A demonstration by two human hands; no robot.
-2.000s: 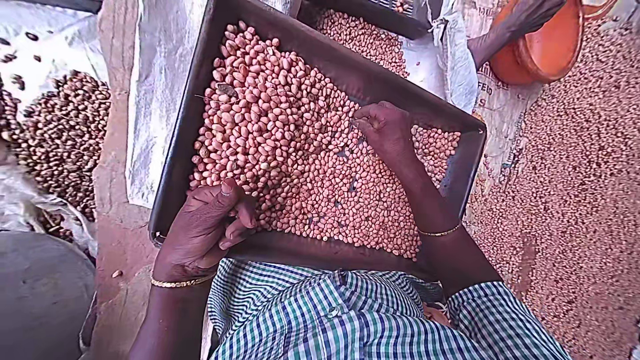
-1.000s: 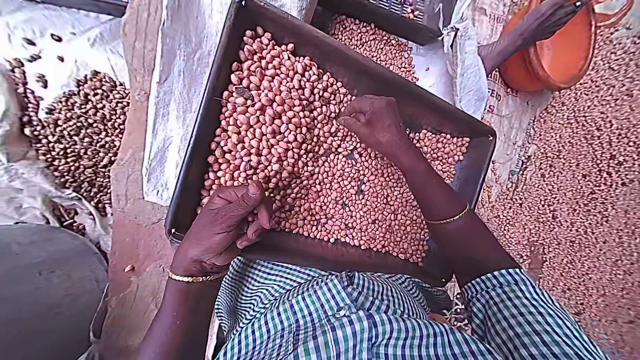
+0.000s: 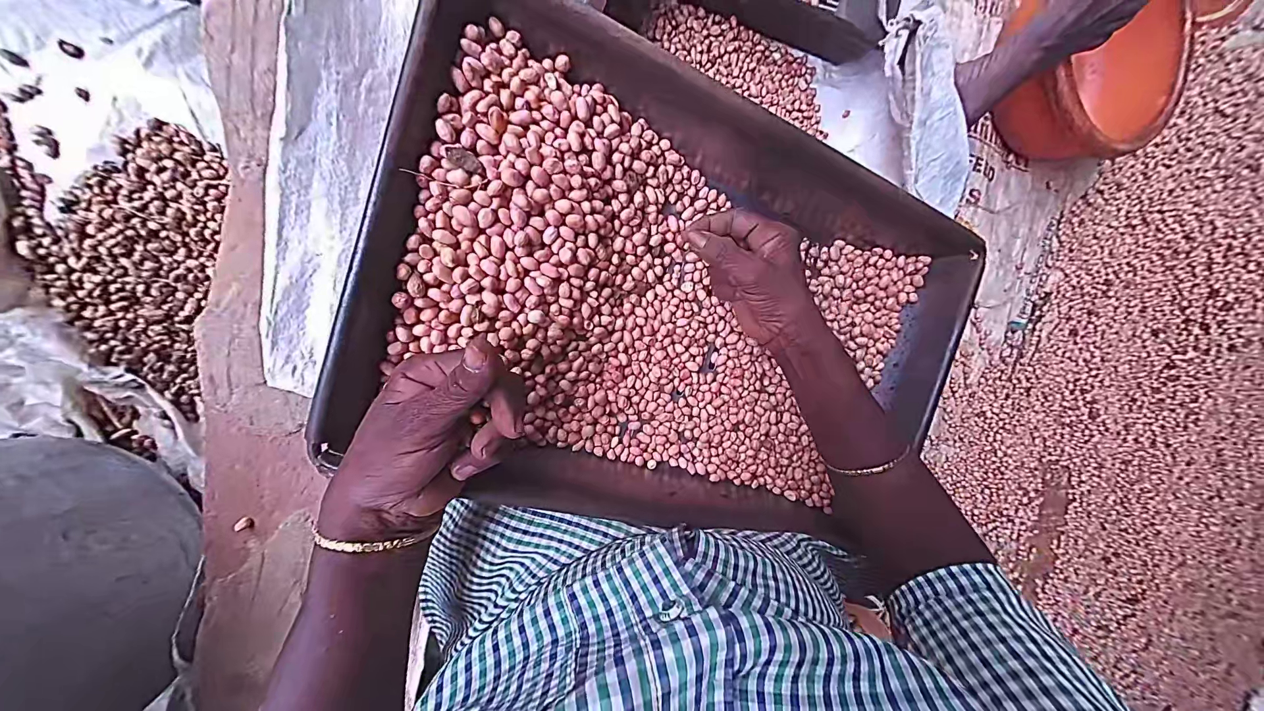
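A dark rectangular tray (image 3: 652, 499) lies tilted across the view, filled with shelled peanuts (image 3: 513, 217), heaped larger at the left and thinner toward the right. My left hand (image 3: 434, 425) rests at the tray's near left part, fingers curled, with what looks like a peanut between them. Over the middle of the peanuts is my right hand (image 3: 755, 272), its thumb and index fingertip close together; whether something is pinched there cannot be made out. A dry leaf bit (image 3: 460, 158) lies among the peanuts at the upper left.
Darker nuts or pods (image 3: 148, 247) are piled on white sheeting at left, above a grey round surface (image 3: 94, 573). Another person's arm (image 3: 1037, 49) reaches over an orange container (image 3: 1126, 89). Many peanuts (image 3: 1136, 395) spread at right. A second tray (image 3: 790, 30) stands beyond mine.
Across the frames my right hand has shifted slightly over the peanuts, toward the upper left at first. My left hand stays at the tray's near left part. The view has moved a little.
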